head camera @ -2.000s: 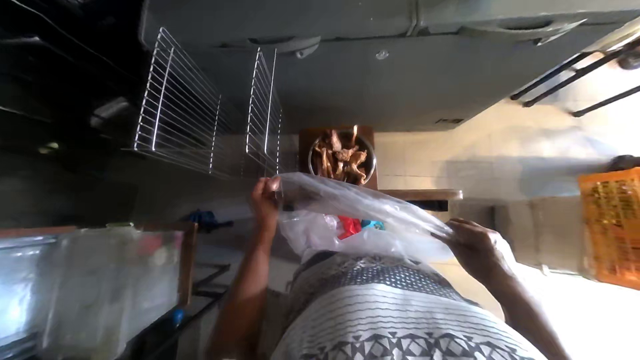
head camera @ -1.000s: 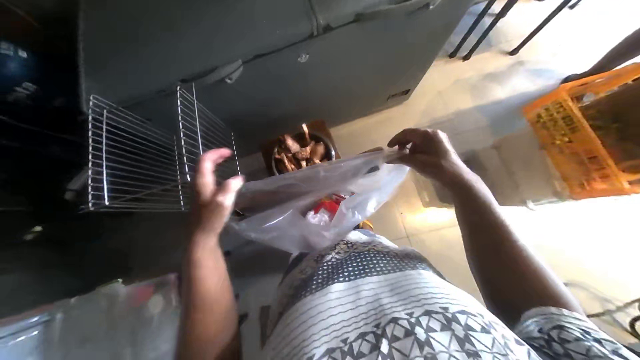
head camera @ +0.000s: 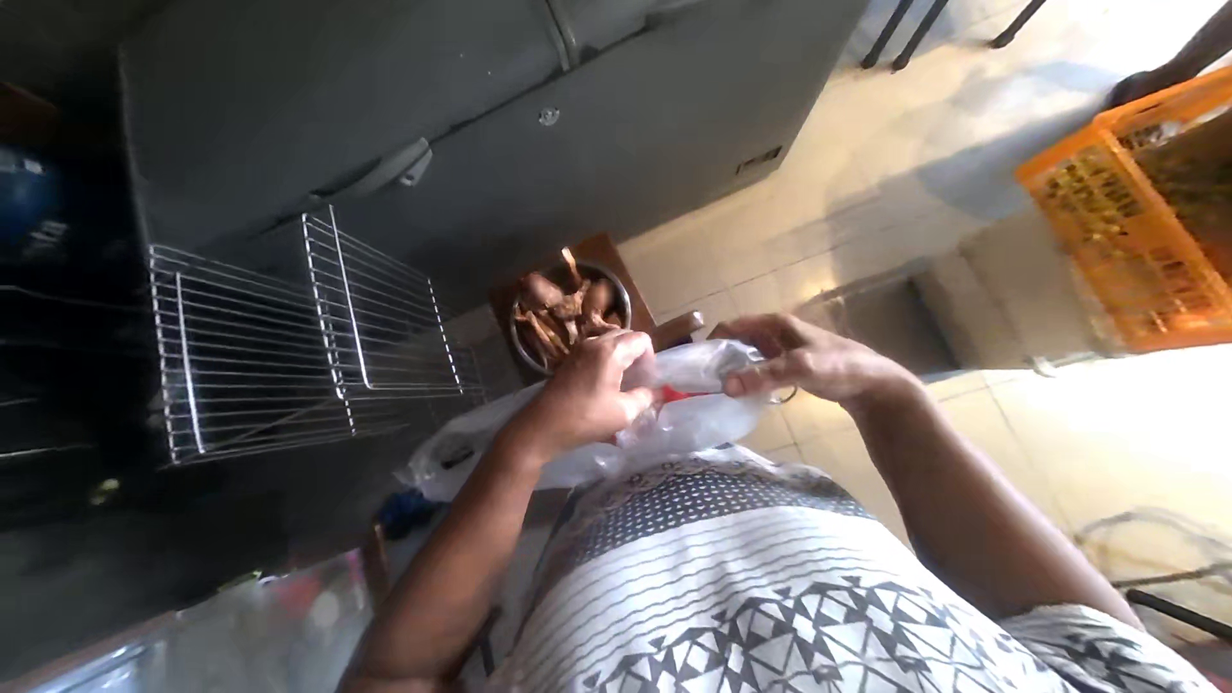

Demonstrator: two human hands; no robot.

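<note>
A translucent plastic bag [head camera: 707,423] lies bunched against my patterned shirt, with something red [head camera: 674,393] showing through its folds. My left hand [head camera: 592,395] pinches the bag near its middle. The right side of the bag is gripped by my right hand [head camera: 808,361], thumb on top. Just beyond my left hand, a round metal bowl [head camera: 628,306] of brown meat pieces [head camera: 568,303] rests on a wooden board or stool [head camera: 599,252]; my fingers cover part of its near rim.
Wire racks [head camera: 250,356] stand at the left beside a large grey cabinet or refrigerator [head camera: 635,125]. An orange plastic crate [head camera: 1136,241] is on the tiled floor [head camera: 760,250] at the right, near another person's limb [head camera: 1179,63]. Dark metal legs [head camera: 900,38] stand at the top right.
My left hand was apart from the bag with fingers spread one second ago; now it grips the bag. My hands are closer together, and the stretched bag is now bunched.
</note>
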